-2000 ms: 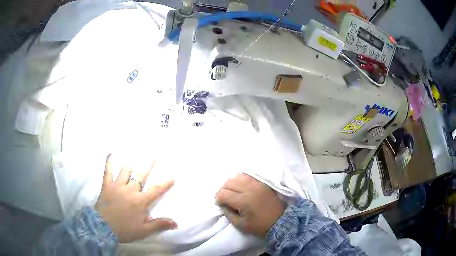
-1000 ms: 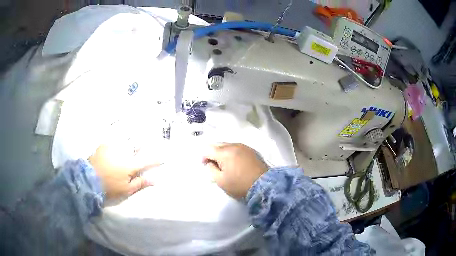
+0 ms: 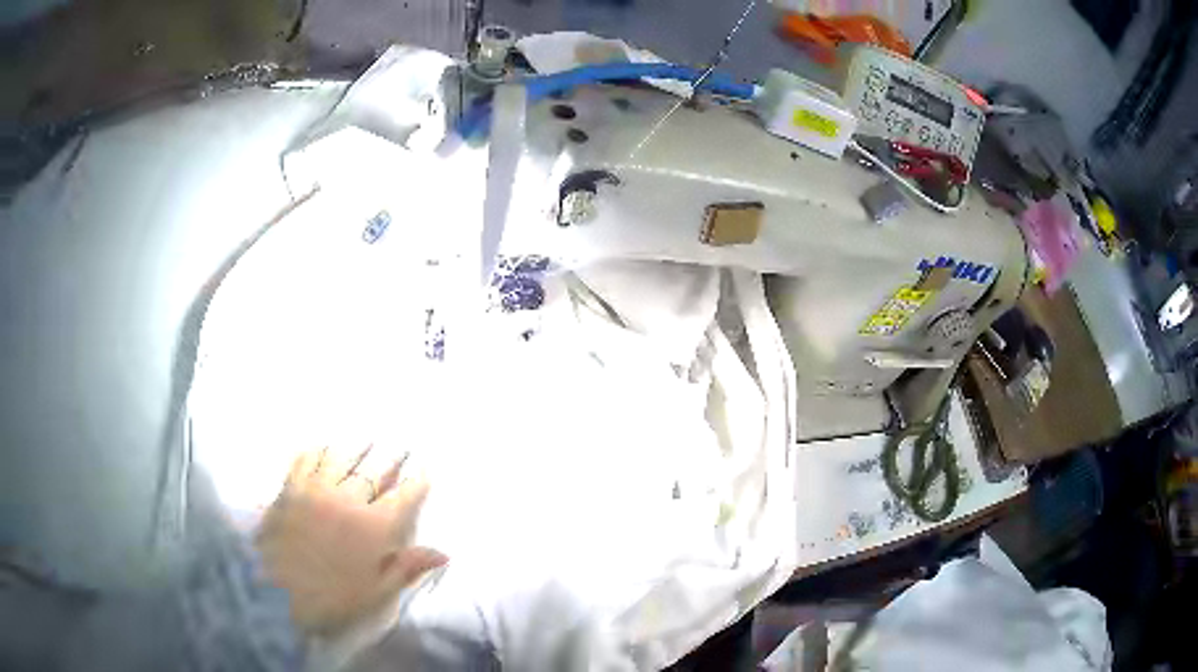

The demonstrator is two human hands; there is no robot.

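Note:
White cloth (image 3: pixel 565 460) lies over the machine bed and table, much of it washed out by the lamp. Its right part is bunched in folds under the machine arm. My left hand (image 3: pixel 348 532) rests palm down on the cloth at the lower left, fingers apart, holding nothing. My right hand is not in view. The cream sewing machine (image 3: pixel 657 197) stands behind the cloth. Dark parts at the needle end (image 3: pixel 519 285) show through the glare; the needle itself cannot be made out.
Green-handled scissors (image 3: pixel 922 470) lie right of the machine on the white table (image 3: pixel 854 492). A control panel (image 3: pixel 916 105) and a white box (image 3: pixel 804 116) sit on top of the machine, with a blue hose (image 3: pixel 618 72). White cloth (image 3: pixel 972 617) is piled at lower right.
My right hand has left the picture. My left hand has opened flat and sits lower on the cloth. The cloth has shifted, with more folds at its right, and its left edge has moved right.

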